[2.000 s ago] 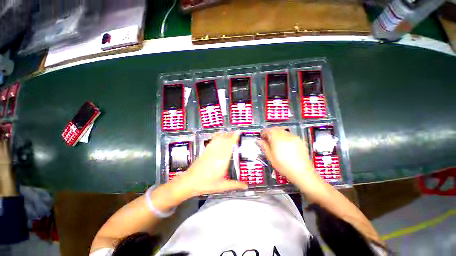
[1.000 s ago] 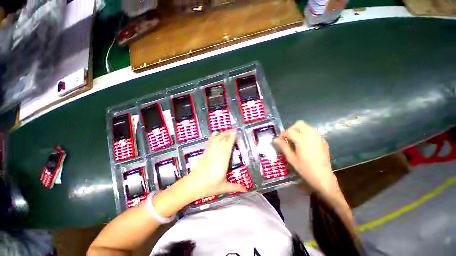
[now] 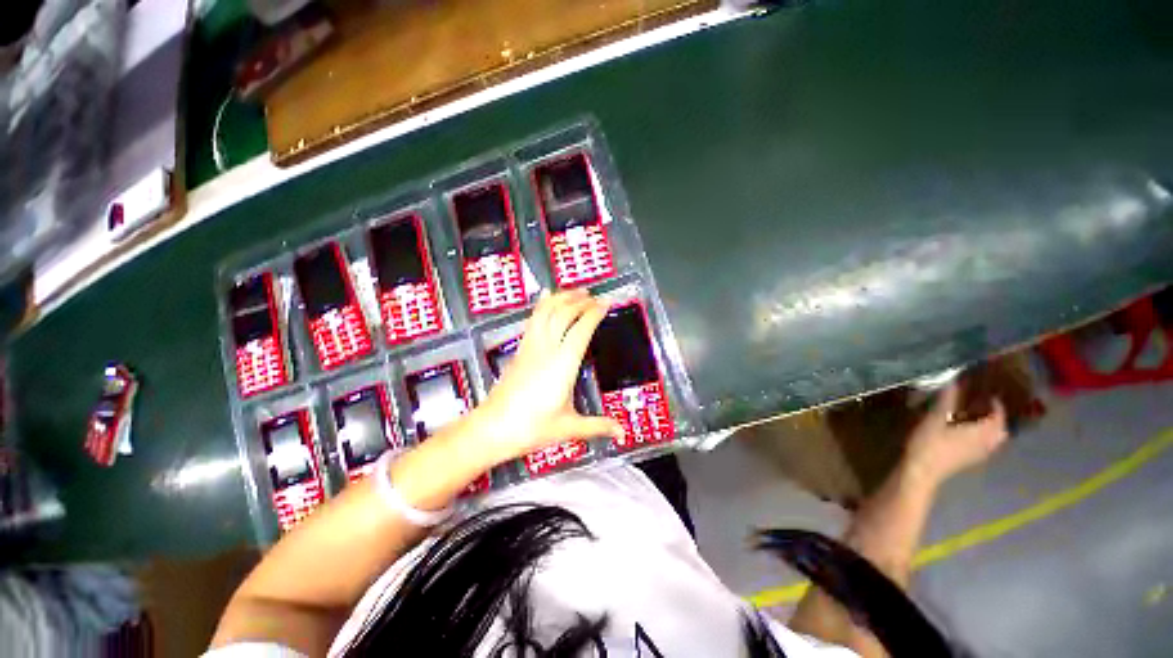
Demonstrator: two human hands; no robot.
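Note:
A clear blister tray (image 3: 627, 266) holds two rows of red keypad phones, face up. My left hand (image 3: 547, 373) lies over its lower row, thumb and fingers apart beside the dark-screened phone (image 3: 627, 354) in the lower right pocket; it partly hides the neighbouring phones. Other lower-row screens look pale and shiny, such as the phone at the lower left (image 3: 291, 444). White slips show beside some phones. My right hand (image 3: 958, 437) is away from the tray, past the bench's near edge, with fingers apart; a small pale patch near its fingertips is unclear.
The dark green bench (image 3: 798, 154) has a loose red phone (image 3: 111, 414) at left with a white slip under it. A brown board (image 3: 425, 77) lies beyond the far edge. A cardboard box (image 3: 849, 450) and a red object (image 3: 1119, 345) are below the near edge.
The view has shifted to the right. My right hand has left the lower right phone and moved beyond the near edge. That phone's screen, pale and shiny before, now looks dark. My left hand stays over the tray.

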